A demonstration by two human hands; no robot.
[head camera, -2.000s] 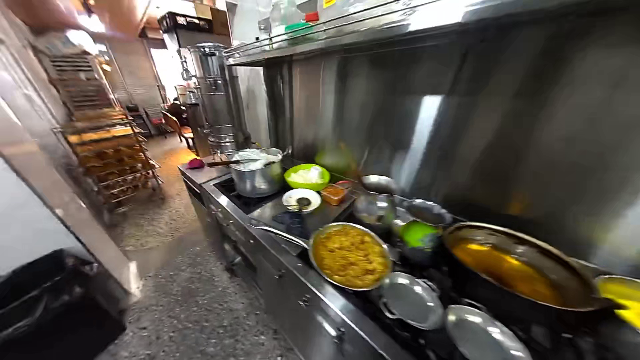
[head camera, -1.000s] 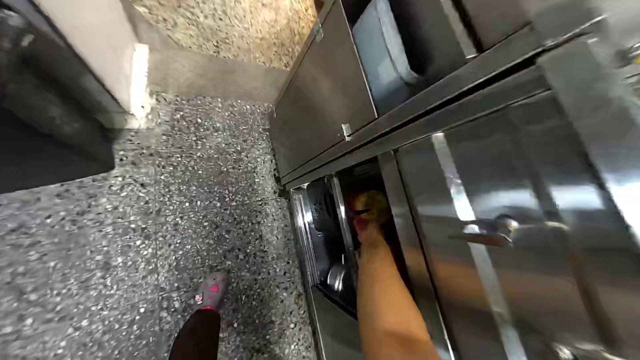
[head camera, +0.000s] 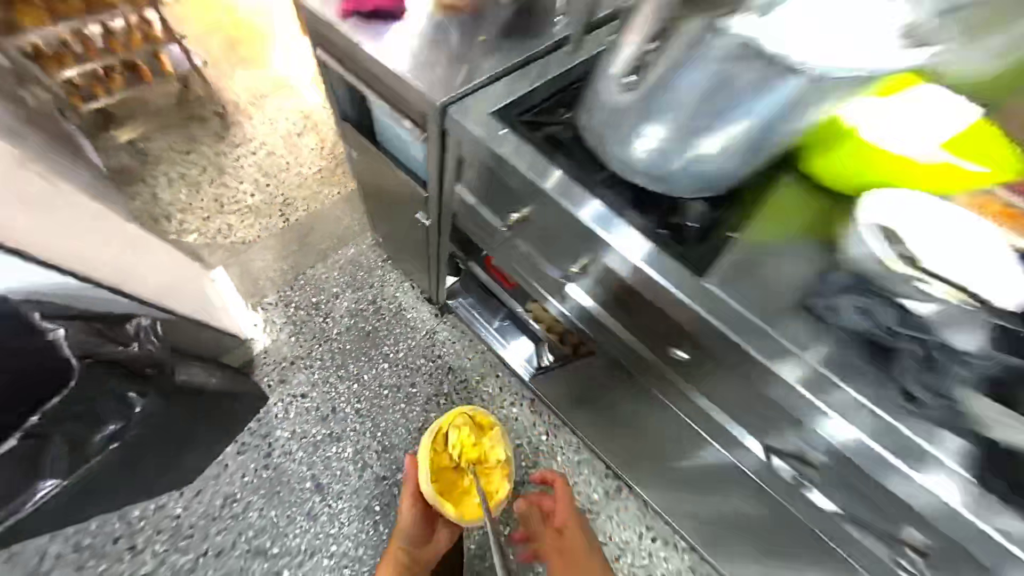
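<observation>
My left hand [head camera: 422, 520] grips a round tub [head camera: 426, 472] from its left side, low in the view above the floor. Soft yellow food, perhaps butter or margarine, fills the tub [head camera: 456, 488]. A metal utensil [head camera: 489, 520] stands in it, its handle leaning toward me. Just right of the tub is my right hand [head camera: 552, 520], blurred, with its fingers spread and slightly bent and nothing seen in them. It is beside the utensil's handle, and whether it touches the tub cannot be told.
A steel stove front [head camera: 680, 352] runs down the right, with a low compartment [head camera: 552, 332] open. Above stand a large metal pot [head camera: 680, 112], a lime-green bowl [head camera: 912, 144] and a white dish [head camera: 944, 240]. A black bin bag [head camera: 136, 424] is at left, a rack [head camera: 104, 60] at upper left.
One second ago a hand reached into the low compartment. Now both my hands are out over the floor, the left one holding the yellow tub. The view has swung a lot.
</observation>
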